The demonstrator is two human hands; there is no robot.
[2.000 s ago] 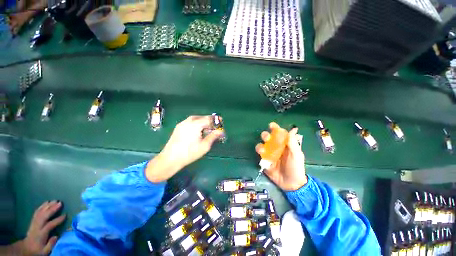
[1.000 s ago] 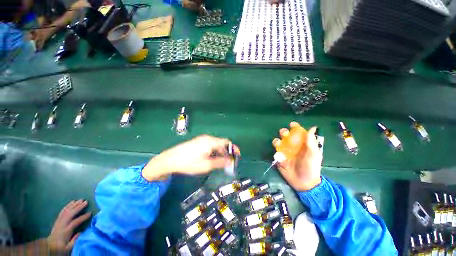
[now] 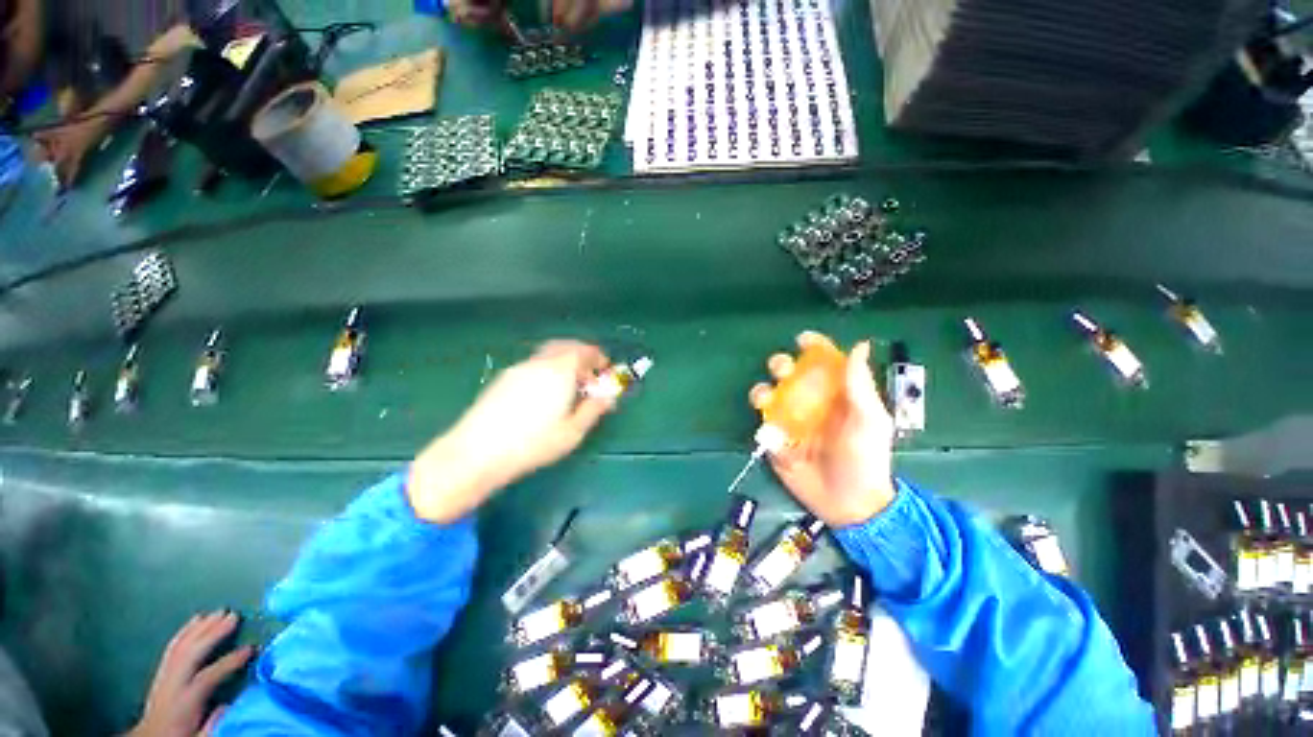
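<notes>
My left hand (image 3: 516, 418) is over the green belt, its fingertips closed on a small electronic unit (image 3: 616, 380) with an amber band and a light tip. My right hand (image 3: 835, 446) is palm up, holding a tool with an orange handle (image 3: 806, 392); its thin metal tip points down to the left. Another unit (image 3: 909, 395), grey with a dark tip, is beside the right fingers; I cannot tell whether they touch it. A loose pile of units (image 3: 670, 645) lies on the bench below both hands.
Spaced units (image 3: 346, 350) lie on the belt (image 3: 648, 259) left and right. A PCB panel (image 3: 853, 248) lies beyond my hands. A black tray (image 3: 1138, 634) of units is at right. A white sheet (image 3: 742, 87) and stacked sheets (image 3: 1037, 72) are at the back. Another person's hand (image 3: 195, 670) is at lower left.
My left hand has gone from above the pile back over the belt and holds a unit there. The unit that lay on the belt just beyond that hand is gone from its spot.
</notes>
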